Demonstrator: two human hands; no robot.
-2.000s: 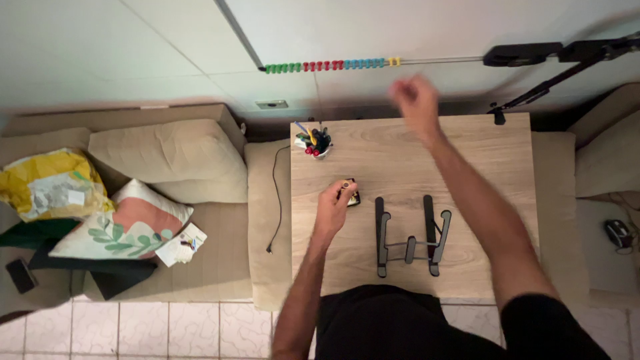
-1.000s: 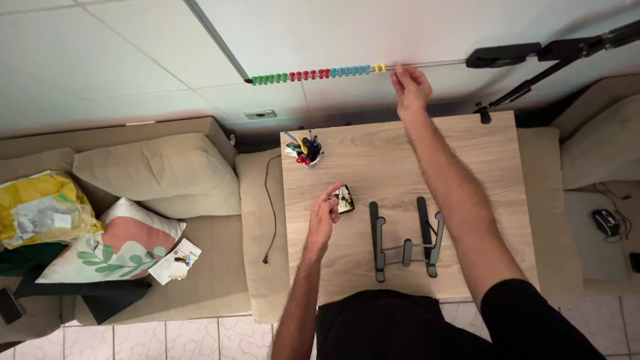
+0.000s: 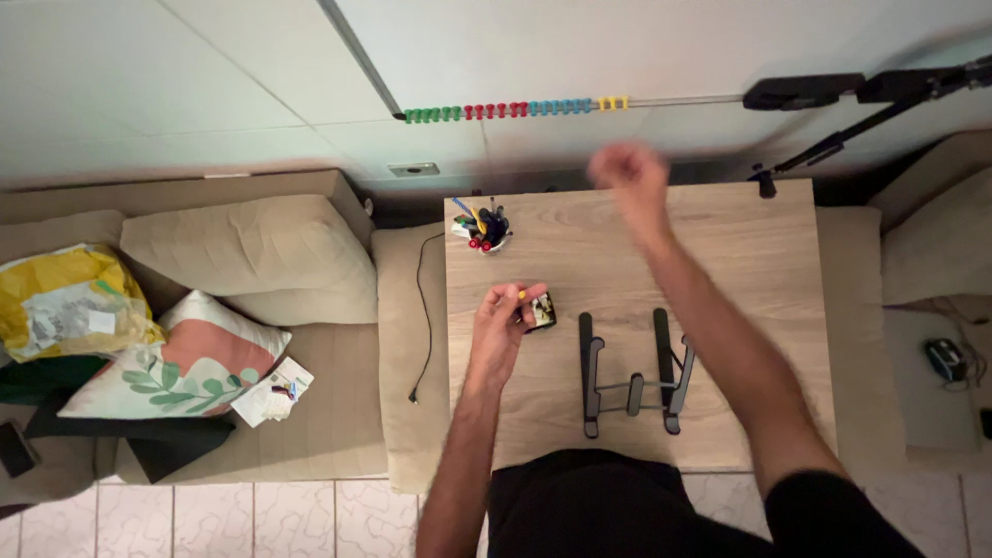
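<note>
My left hand (image 3: 504,322) pinches a small yellow push pin (image 3: 521,295) above the wooden table, beside a small dark open container (image 3: 545,310) that it partly covers. Blurred by motion, my right hand (image 3: 629,167) is over the table's back edge, below the board's rim; whether it holds anything is not clear. Along that rim runs a row of push pins: green (image 3: 434,115), red (image 3: 496,110), blue (image 3: 560,107) and yellow (image 3: 614,102). A grey folding laptop stand (image 3: 635,394) lies near my body, left of my right forearm.
A pen holder with pens (image 3: 484,226) stands at the table's back left corner. A black monitor arm (image 3: 821,151) is clamped at the back right. A black cable (image 3: 419,325) lies on the sofa seat, left of the table (image 3: 736,232). Cushions (image 3: 256,248) are farther left.
My right hand, at the board's rim one second ago, has moved down away from it. More yellow pins show in the row now. My left hand stays by the small container.
</note>
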